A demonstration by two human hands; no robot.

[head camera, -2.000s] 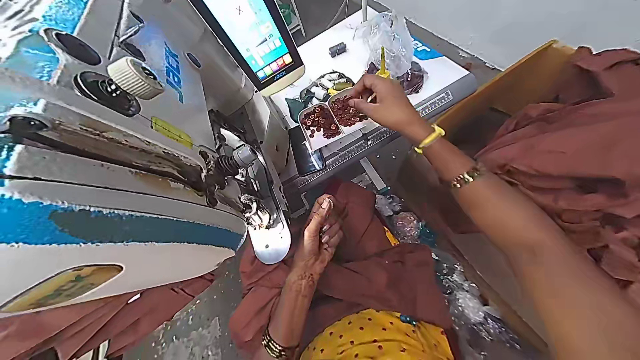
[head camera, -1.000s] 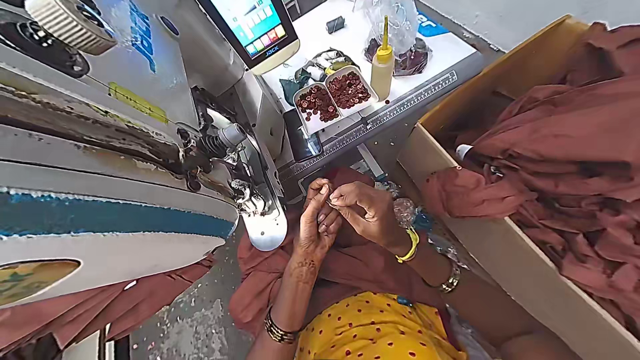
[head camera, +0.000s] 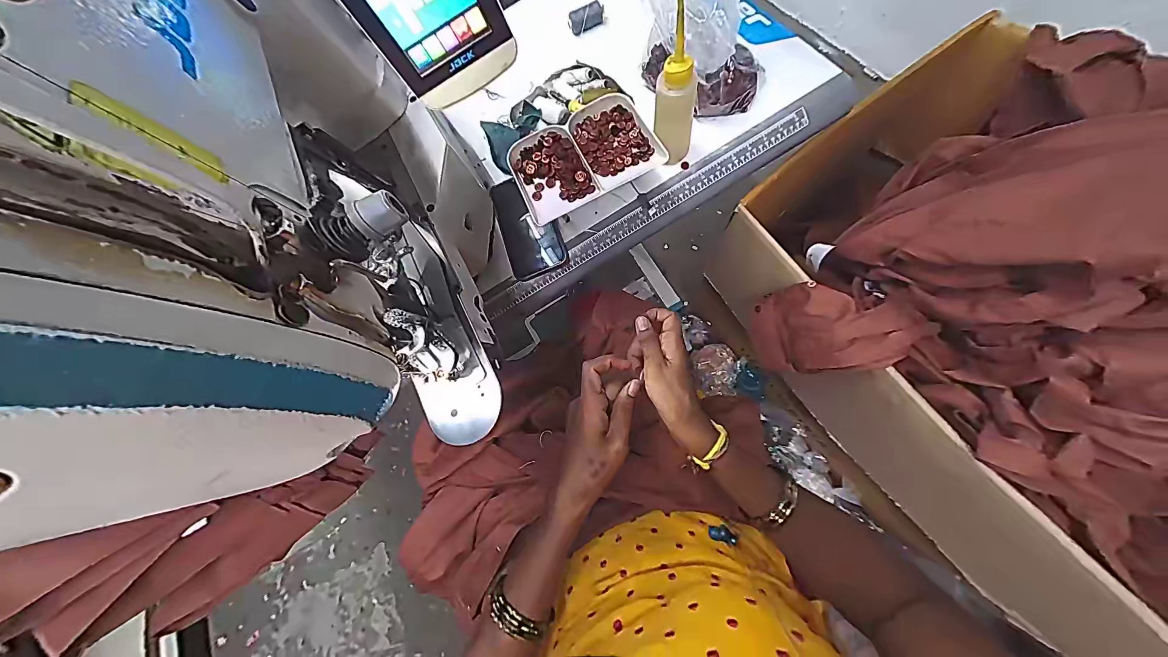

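Observation:
My left hand [head camera: 600, 420] and my right hand [head camera: 668, 370] meet at the fingertips above reddish-brown cloth [head camera: 493, 493] that lies over my lap. Thumbs and forefingers are bent inward; whatever they may pinch is too small to make out. Left of them is the rounded metal arm end [head camera: 459, 406] of a Jack sewing machine [head camera: 182, 365]. Beyond my hands, a white two-part tray [head camera: 546, 210] holds dark red buttons [head camera: 613, 141]. Beside the tray stands a bottle with a yellow nozzle [head camera: 675, 105].
A touch screen [head camera: 438, 32] is at the top. A phone [head camera: 529, 233], a thread spool [head camera: 586, 16] and a plastic bag [head camera: 721, 68] lie on the white table [head camera: 771, 64]. A large box [head camera: 849, 438] at right holds heaped reddish-brown cloth [head camera: 1049, 265].
My right hand has come from the button tray to my left hand. Between one second ago and now, both hands stay together with their fingers shifting. The view has shifted.

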